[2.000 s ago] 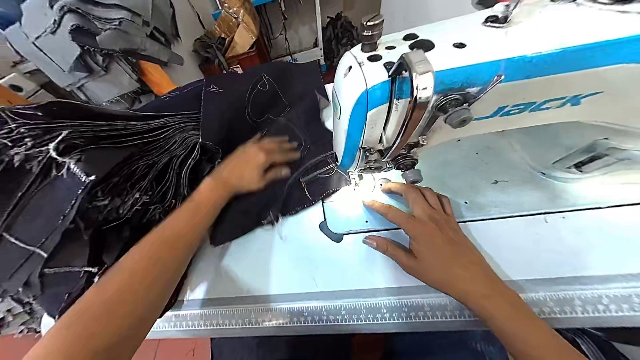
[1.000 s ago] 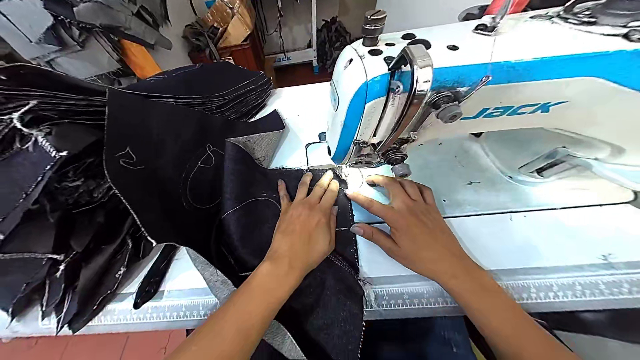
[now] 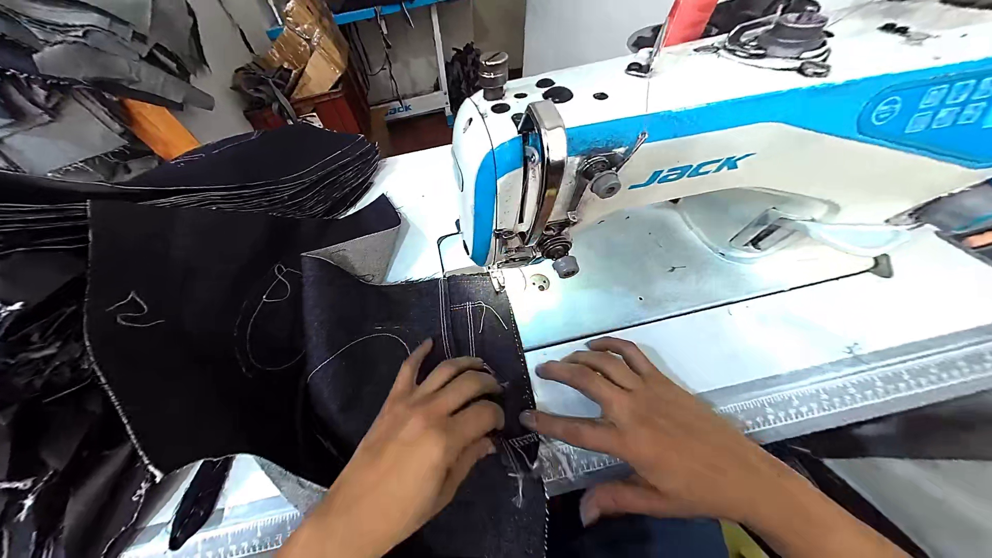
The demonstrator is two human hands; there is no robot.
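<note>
A dark denim piece (image 3: pixel 372 318) with white stitching lies on the table, its top right corner under the presser foot of a Jack sewing machine (image 3: pixel 558 155). My left hand (image 3: pixel 446 418) rests on the denim below the needle area, fingers bent; whether it pinches the cloth cannot be told. To the right, my right hand (image 3: pixel 628 426) is spread, its index fingertip at the cloth's stitched right edge. A wider black denim panel (image 3: pixel 178 333) joins or lies under the piece on the left. Part of the denim hangs over the table's front edge.
A stack of dark cut pieces (image 3: pixel 263 170) lies behind on the left, with loose dark cloth (image 3: pixel 46 465) nearer. Grey scraps (image 3: pixel 101 70) are piled at the upper left. A ruler strip (image 3: pixel 852 387) runs along the table's front edge. A cardboard box (image 3: pixel 310 46) stands behind.
Two seconds ago my left hand was on dark cloth left of the machine. Since one second ago both hands have moved from beside the presser foot toward the table's front edge.
</note>
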